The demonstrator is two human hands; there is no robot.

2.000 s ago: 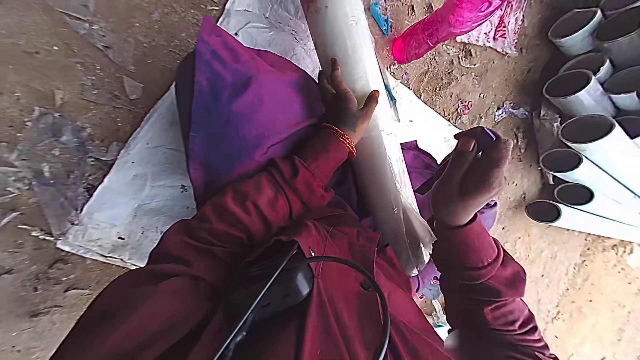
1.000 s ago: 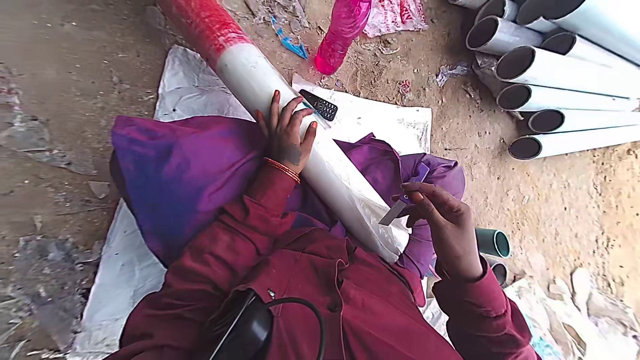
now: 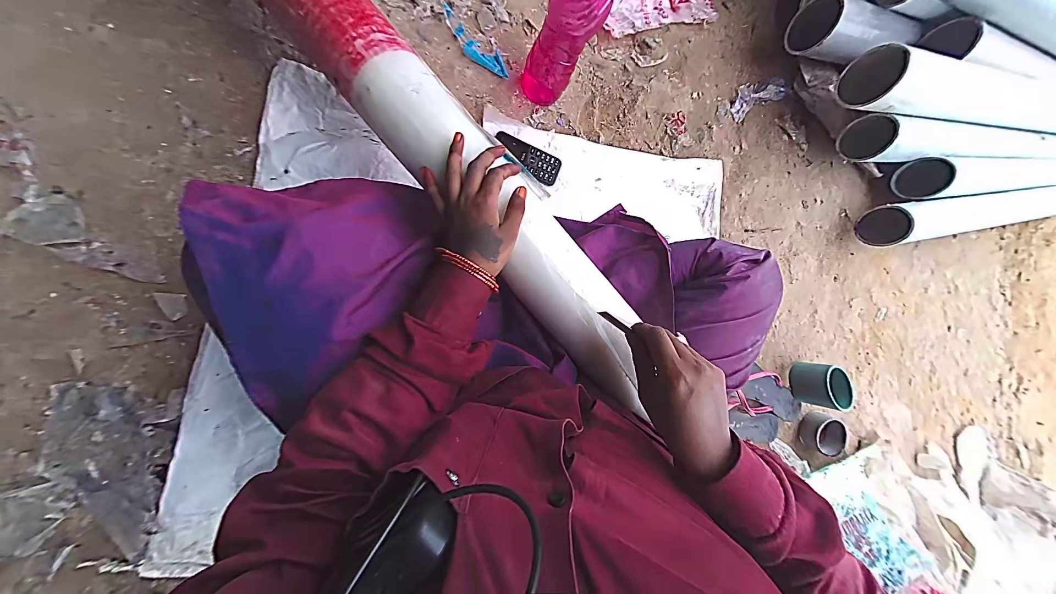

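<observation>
A long white pipe [image 3: 569, 276] with a red far section [image 3: 338, 33] lies diagonally across my lap, over purple cloth. My left hand [image 3: 478, 206] rests flat on top of the pipe with its fingers spread, holding it down. Lower on the pipe, my right hand [image 3: 681, 388] is closed around a small tool whose thin dark blade [image 3: 615, 322] shows at the pipe's surface; its handle is hidden by my fingers. A black remote-like keypad device [image 3: 532, 158] lies just beyond the pipe, on a white sheet.
Several grey-white pipes [image 3: 949, 87] are stacked at the upper right. A pink bottle [image 3: 561, 54] and a blue plastic scrap [image 3: 478, 49] lie ahead. A green pipe piece [image 3: 817, 385], a grey one [image 3: 822, 433] and a sandal [image 3: 759, 404] lie at the right, near plastic sheeting [image 3: 899, 511].
My right hand has come down from above my right thigh onto the pipe with the small tool. My left hand stays on the pipe. The view has shifted.
</observation>
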